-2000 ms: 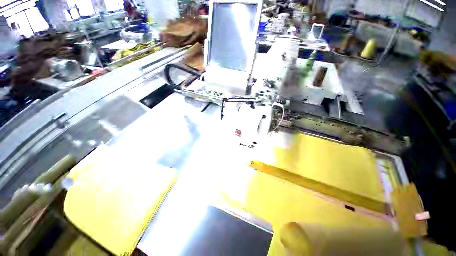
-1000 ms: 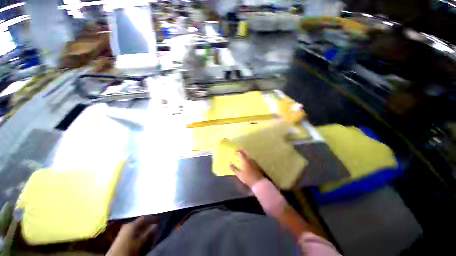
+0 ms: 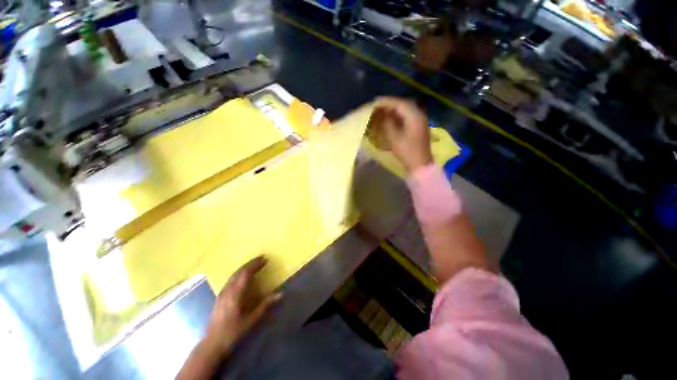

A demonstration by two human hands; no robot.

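A broad yellow panel (image 3: 256,215) lies over the near half of the white template (image 3: 68,297), its right end lifted. My right hand (image 3: 397,130) grips the panel's raised right corner. My left hand (image 3: 243,303) is at the panel's near edge, fingers on or around it; the grip is partly hidden. Another yellow panel (image 3: 211,141) lies on the far half. The yellow clamp strip (image 3: 208,184) runs between the two panels. The orange-yellow end flap (image 3: 301,116) is at the template's far right corner.
The white machine head (image 3: 33,185) stands at the left. The metal rail (image 3: 185,96) runs behind the template. Yellow pieces (image 3: 444,146) lie over the blue crate (image 3: 462,159) beyond my right hand. Wooden slats (image 3: 382,323) show below the table edge.
The view has turned right. The panel my right hand carried is now spread over the template's near side, its right corner raised. My left hand has come up from the table's front edge to the panel.
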